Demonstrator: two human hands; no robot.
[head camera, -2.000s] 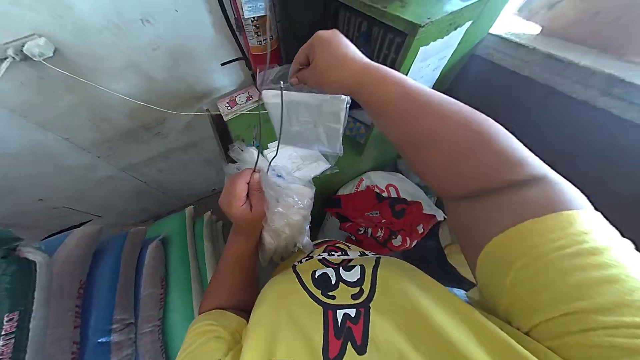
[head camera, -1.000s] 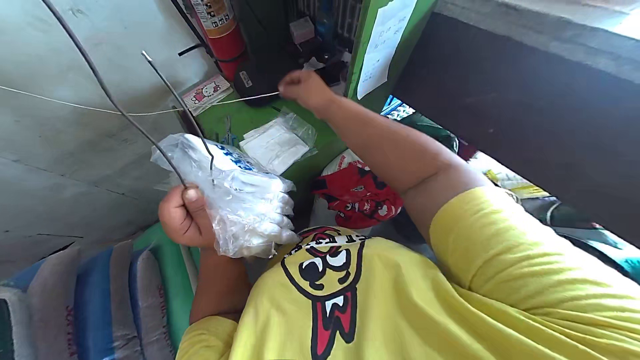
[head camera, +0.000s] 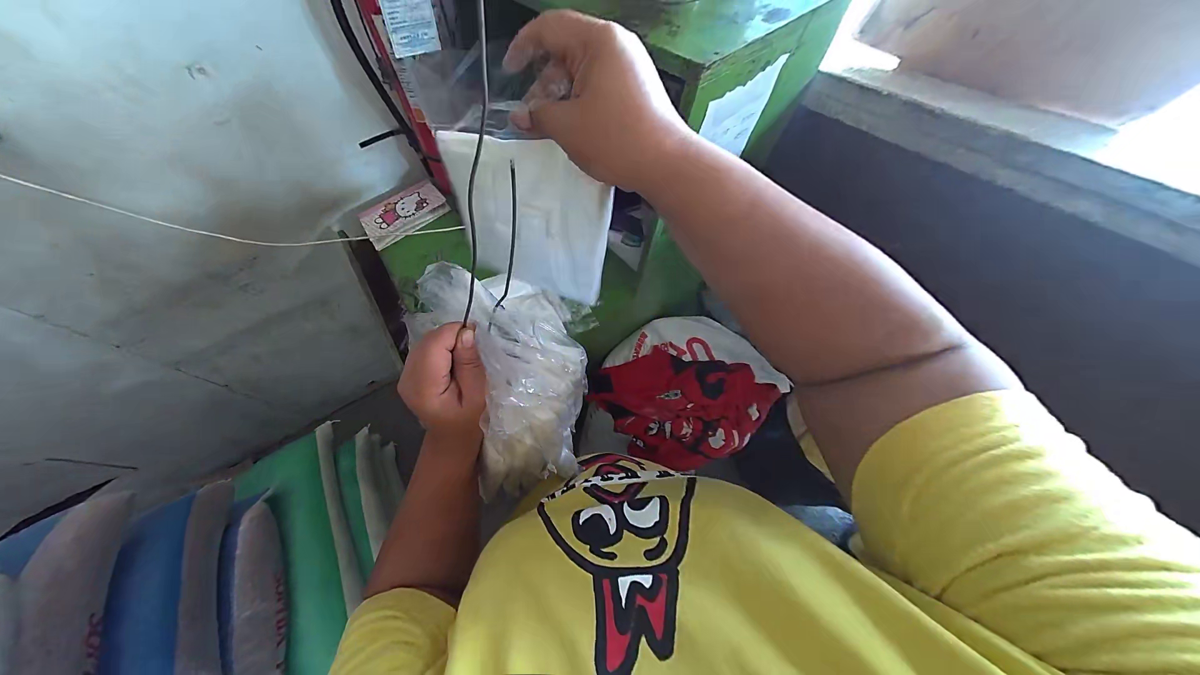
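Observation:
My left hand (head camera: 445, 377) is closed around a dark bent metal wire hook (head camera: 476, 187), whose long arm rises past the top of the view and whose shorter arm ends below it. On that hook hang clear plastic bags (head camera: 534, 394), bunched against the hand's right side. Above, my right hand (head camera: 581, 94) pinches the clear top of a plastic pack of flat white bags or sheets (head camera: 544, 202), which hangs down behind the wire. Its fingertips are partly seen through the film.
A green wooden shelf (head camera: 731, 37) stands behind, with a cartoon card (head camera: 405, 208) on its lower surface. A thin white cord (head camera: 281, 244) crosses at left. Stacked sacks (head camera: 291, 506) lie lower left; a red printed cloth (head camera: 689, 403) lies right of the bags.
The white pack lay on the green surface one second ago; now my right hand holds it up. My left hand still holds the wire with the bags. The view has shifted.

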